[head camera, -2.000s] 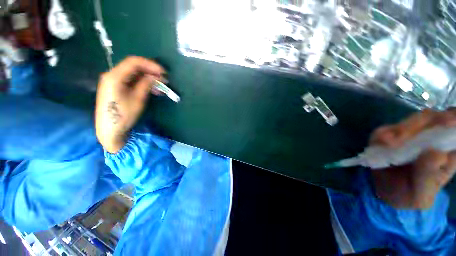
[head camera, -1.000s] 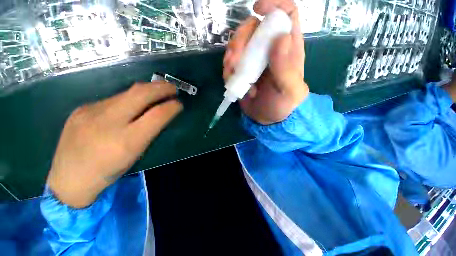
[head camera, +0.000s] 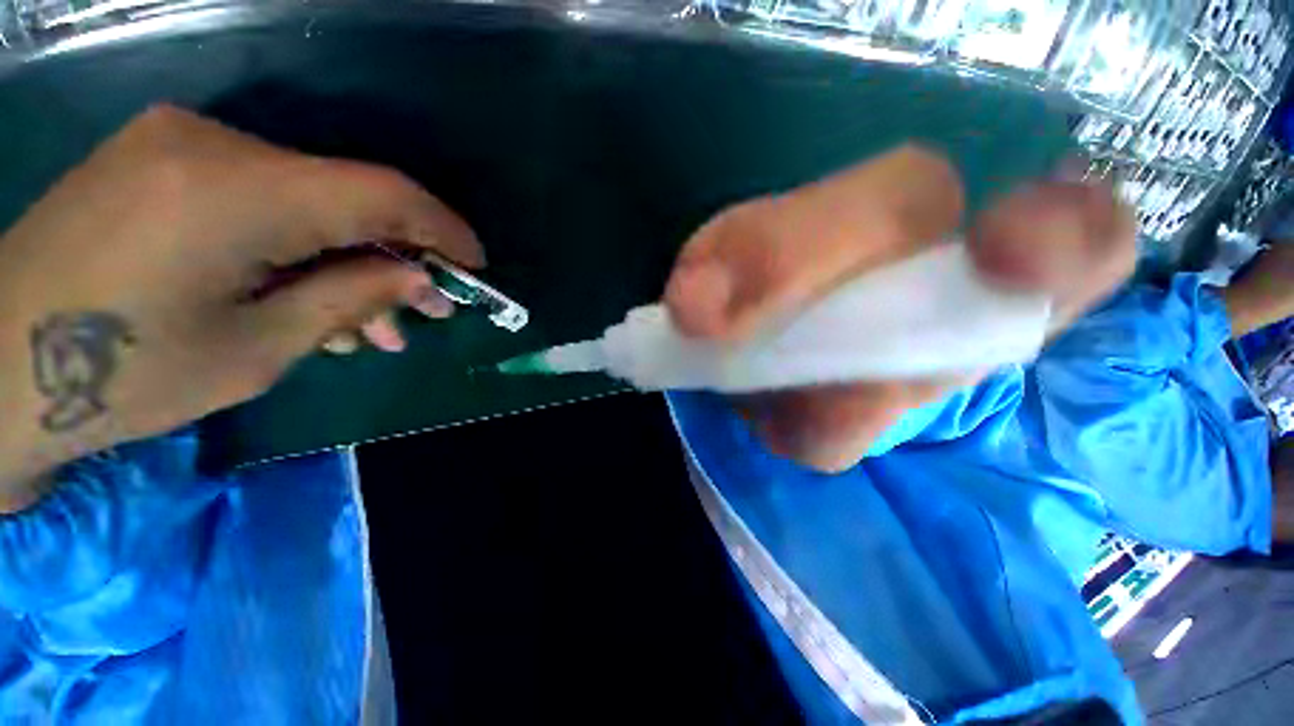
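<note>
My left hand (head camera: 241, 263) is at the left, over the mat, and holds a USB board (head camera: 480, 294) between thumb and fingertips. The board's whitish end with a small hole points right and slightly down; its other end is hidden by my fingers. My right hand (head camera: 866, 284) grips the white glue bottle (head camera: 866, 326), lying nearly level. The bottle's green needle tip (head camera: 525, 365) points left, just below the board's free end. I cannot tell whether the tip touches it.
The green mat (head camera: 568, 156) lies under both hands. A shiny blister tray (head camera: 908, 50) runs along the far side. A second tray of boards (head camera: 1178, 163) is at the far right. Another person's blue sleeve (head camera: 1164, 411) is at the right edge. My dark lap is below the mat's edge.
My left hand has picked the board up off the mat. My right hand has turned the bottle from steep to nearly level and brought its tip close to the board. The view has shifted.
</note>
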